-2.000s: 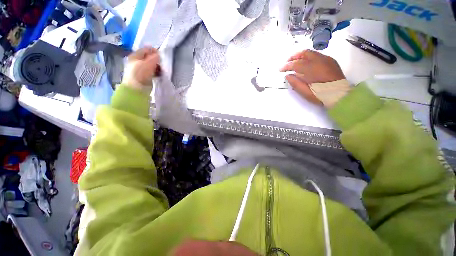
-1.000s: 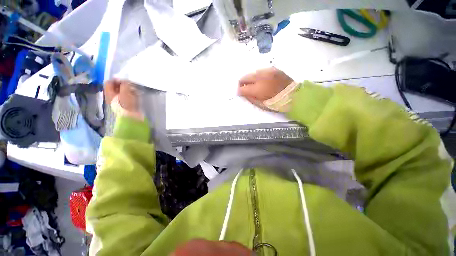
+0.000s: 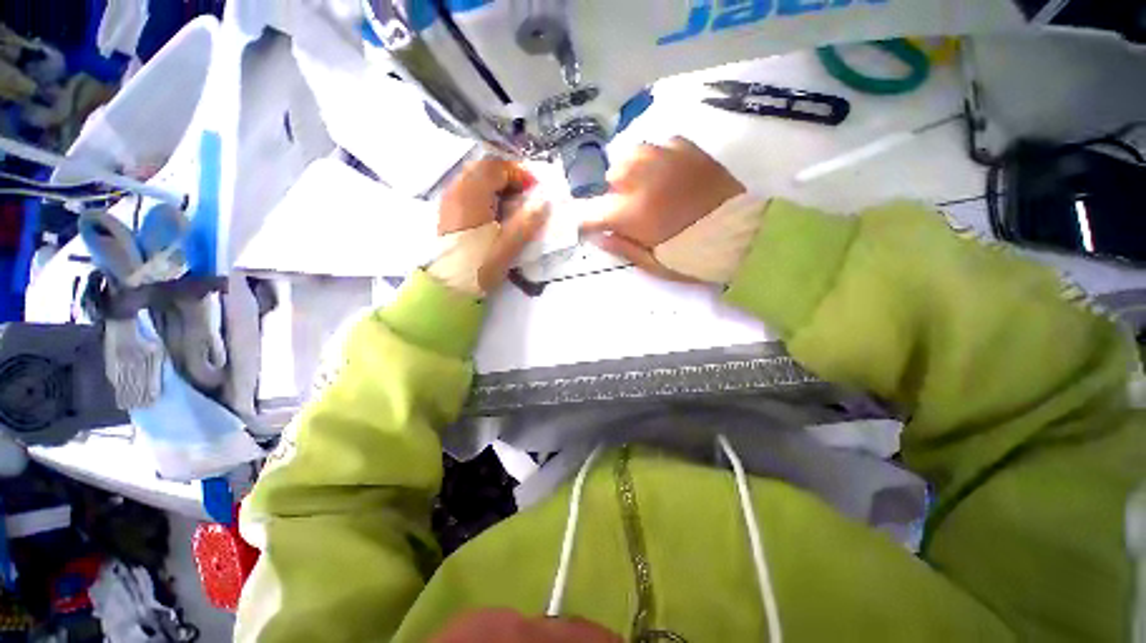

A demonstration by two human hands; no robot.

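A small white fabric piece [image 3: 554, 231] lies on the machine bed [image 3: 603, 317] just in front of the needle area. My left hand [image 3: 490, 214] holds its left side, thumb and fingers together. My right hand [image 3: 666, 207] lies on its right side, fingertips beside the blue-grey cylinder [image 3: 586, 168]. The white sewing machine head [image 3: 742, 25] with blue lettering is above. The needle tip and the fabric edge there are washed out by glare. White and light grey fabric pieces [image 3: 314, 220] lie left of my left hand.
Black snips [image 3: 779, 102], a green loop [image 3: 876, 65] and a pale stick [image 3: 880, 148] lie at right. A black device with cable [image 3: 1081, 201] is far right. A ruler strip [image 3: 641, 378] runs along the near edge. Bundled blue-grey parts [image 3: 157, 320] and a dark grey disc holder [image 3: 44, 383] are left.
My left hand has moved right from the grey and white cloth to the needle area and now meets the small white piece. My right hand is closer to the needle. The view has shifted.
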